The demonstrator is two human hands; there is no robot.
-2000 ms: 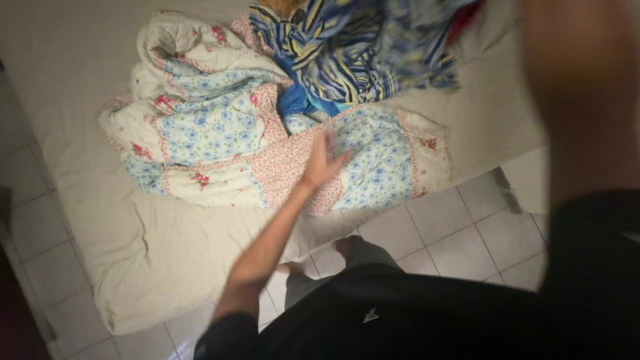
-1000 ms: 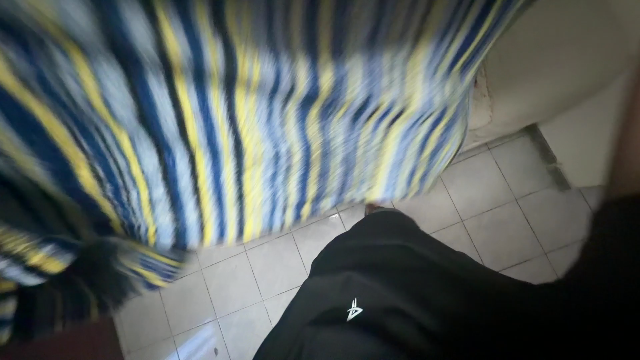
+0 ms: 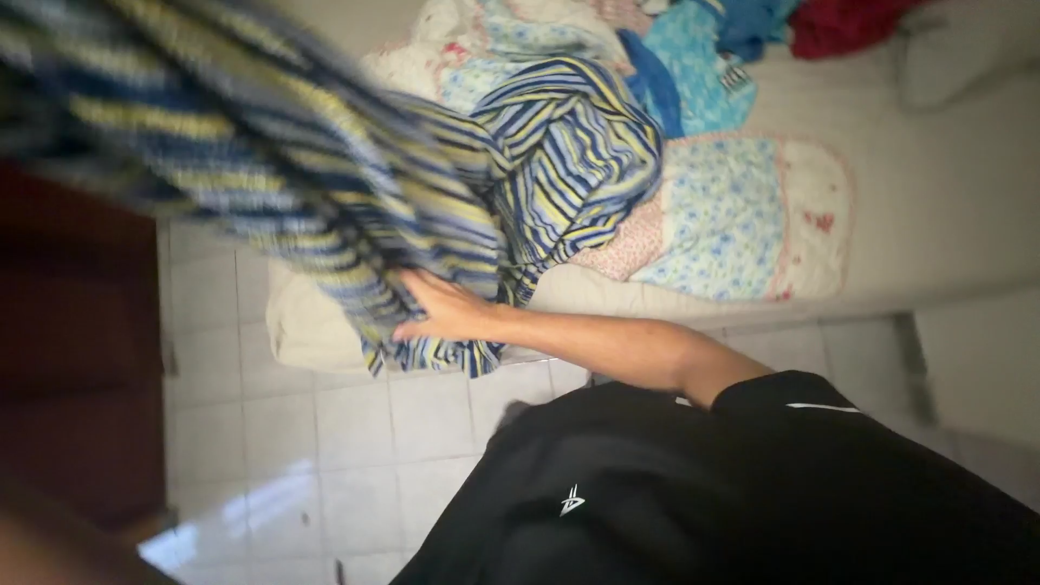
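Note:
A blue, yellow and grey striped cloth [image 3: 569, 162] stretches from a bunched heap on the bed up to the upper left, where it is raised and blurred. My right hand [image 3: 447, 309] reaches across and touches its lower part, thumb and fingers apart; whether they pinch the fabric is unclear. My left forearm [image 3: 65, 536] shows blurred at the lower left corner, with its hand outside the view. Beneath the striped cloth lies a floral patchwork quilt [image 3: 715, 219] in white, blue and pink.
A light-blue cloth [image 3: 699, 73] and a red cloth [image 3: 845, 24] lie farther back on the bed's beige sheet [image 3: 910, 203]. Tiled floor [image 3: 357, 439] runs along the bed's near side. A dark reddish-brown surface [image 3: 73, 341] stands at the left.
The striped cloth, bunched on the quilt two seconds ago, was spread across the view one second ago and now reaches to the upper left. My right hand has come into view on it.

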